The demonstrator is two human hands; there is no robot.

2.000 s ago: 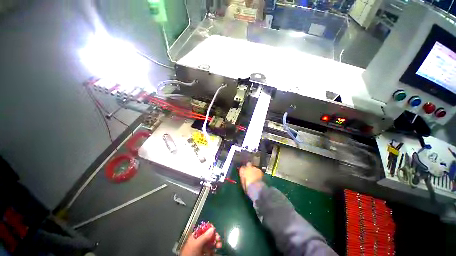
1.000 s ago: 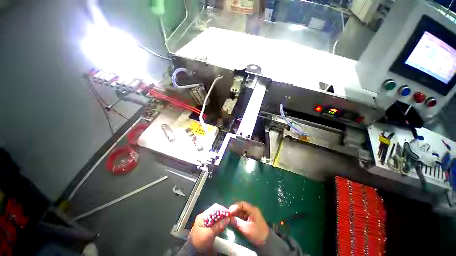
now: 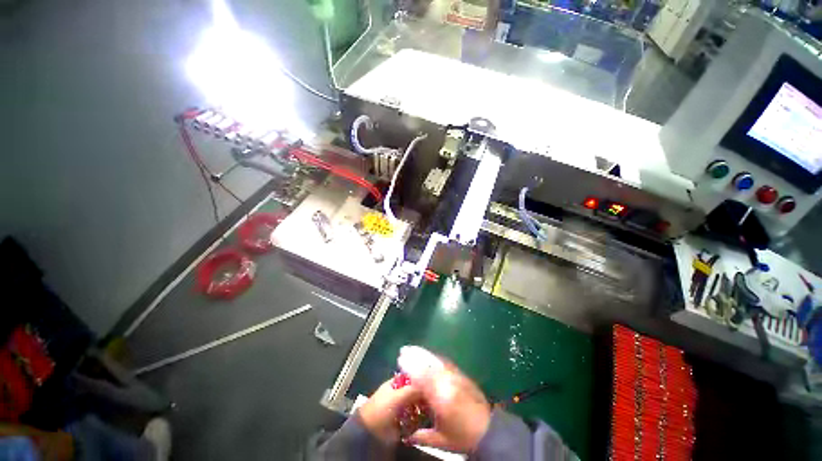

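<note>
My left hand is closed around a bundle of short red wires low in the centre. My right hand is against the bundle, with its fingers around the wires' near side and partly hiding them. A bright white patch shows at the top of the hands. Both hands are above the green work mat. A red wire piece shows at the outfeed clamps. Dark-handled side cutters lie on the mat right of my hands.
The black tray with rows of red wires is at right. The control panel and tool shelf are beyond it. Whitish scraps lie on the mat. Red wire coils and a person's legs and shoe are at left.
My right hand has come back from the outfeed to the bundle in my left hand, and has since closed further over it. A red piece has appeared at the outfeed since one second ago.
</note>
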